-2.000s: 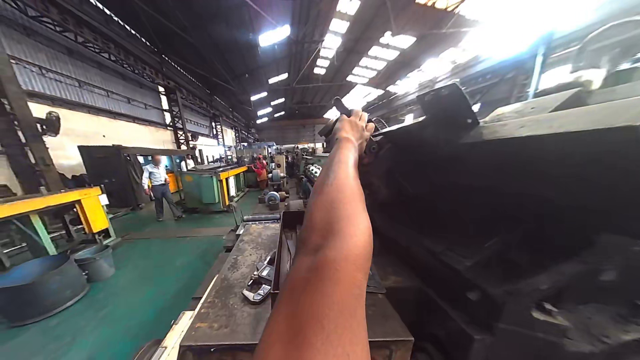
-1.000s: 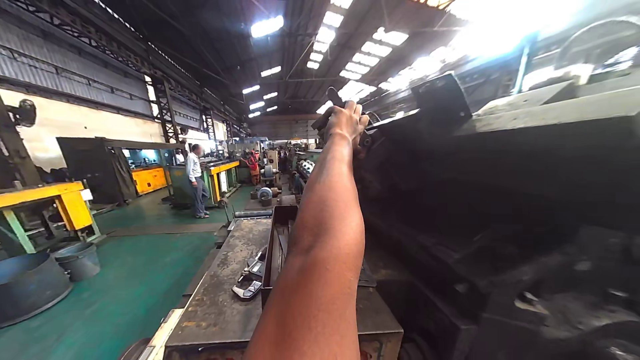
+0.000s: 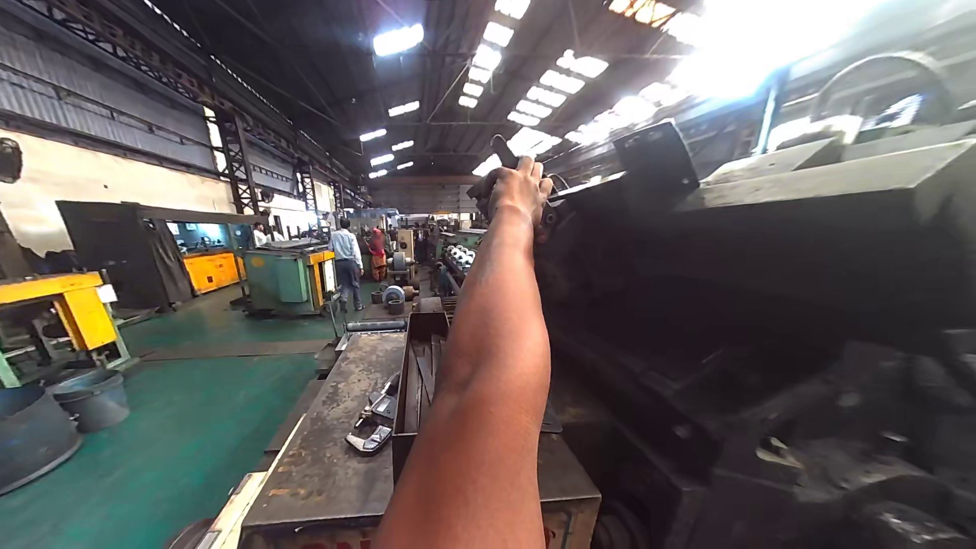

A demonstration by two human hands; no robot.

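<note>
My left hand is at the far end of my outstretched arm, its fingers bent over a dark machine part beside the big dark machine. The grip is partly hidden by the back of the hand. Below and left of the forearm, a micrometer with a metal frame lies on a worn metal cabinet top. Next to it stands an open metal tray holding flat strips, partly covered by my arm. My right hand is out of view.
Green floor runs along the left, with grey tubs and a yellow-and-green stand. A person is near a green machine; another person stands farther back. The dark machine fills the right side.
The person in the light shirt has moved away down the aisle, past the green machine's near side. My left hand stays at the dark part. The view has shifted a little.
</note>
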